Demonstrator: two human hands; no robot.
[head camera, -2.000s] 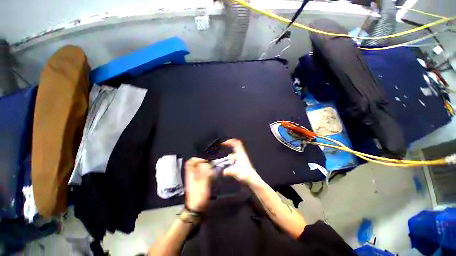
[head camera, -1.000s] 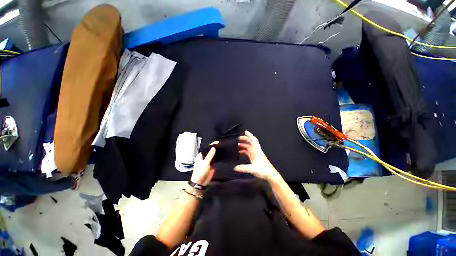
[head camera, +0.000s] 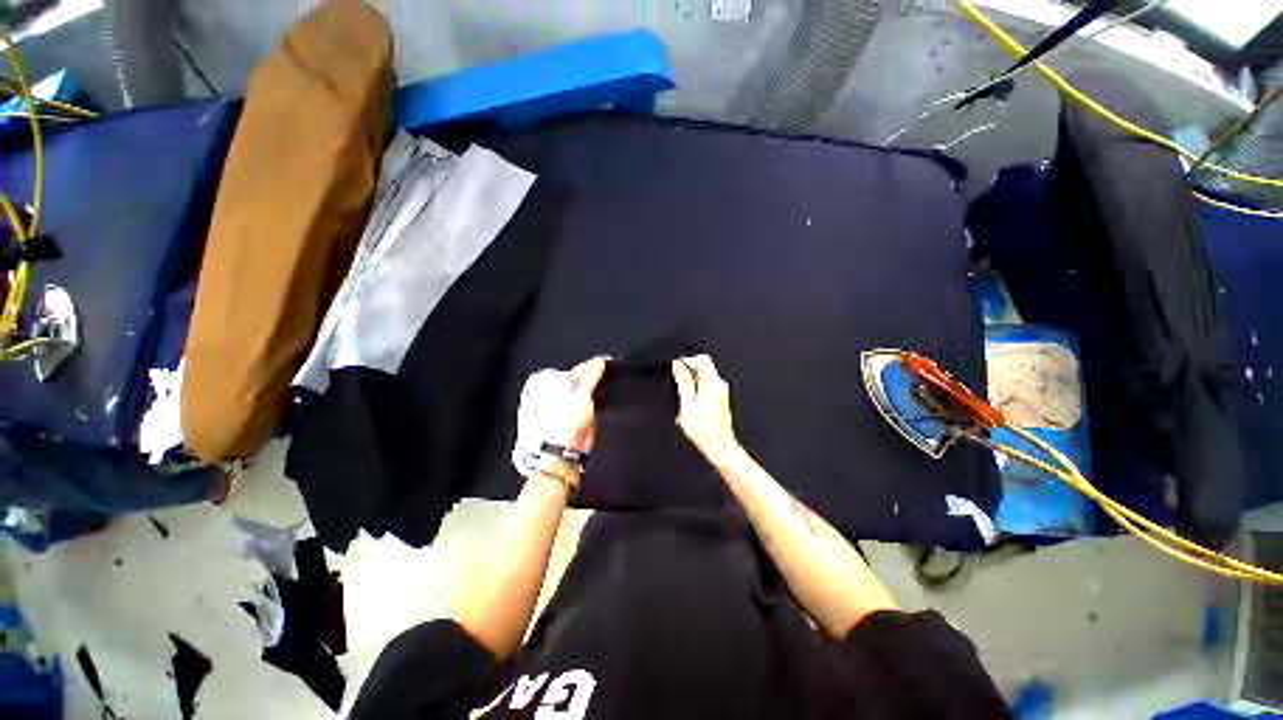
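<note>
A small black garment piece (head camera: 640, 394) lies between my hands near the table's front edge. It is hard to tell from the dark table. My left hand (head camera: 584, 401) has its fingertips closed on the piece's left side. My right hand (head camera: 699, 401) has its fingertips closed on its right side. A small white stack (head camera: 533, 401) is beside my left hand and mostly hidden behind it.
Grey cut panels (head camera: 436, 260) and black cut panels (head camera: 380, 457) lie left, beside a brown sleeve board (head camera: 289, 232). A blue block (head camera: 535, 80) is at the back. The steam iron (head camera: 922, 401) stands right, near its blue rest (head camera: 1034, 401). Scraps litter the floor.
The white piece seen in my fingers at first is no longer in them. My hands have gone from spread open to closed on the black piece's sides. The view has shifted.
</note>
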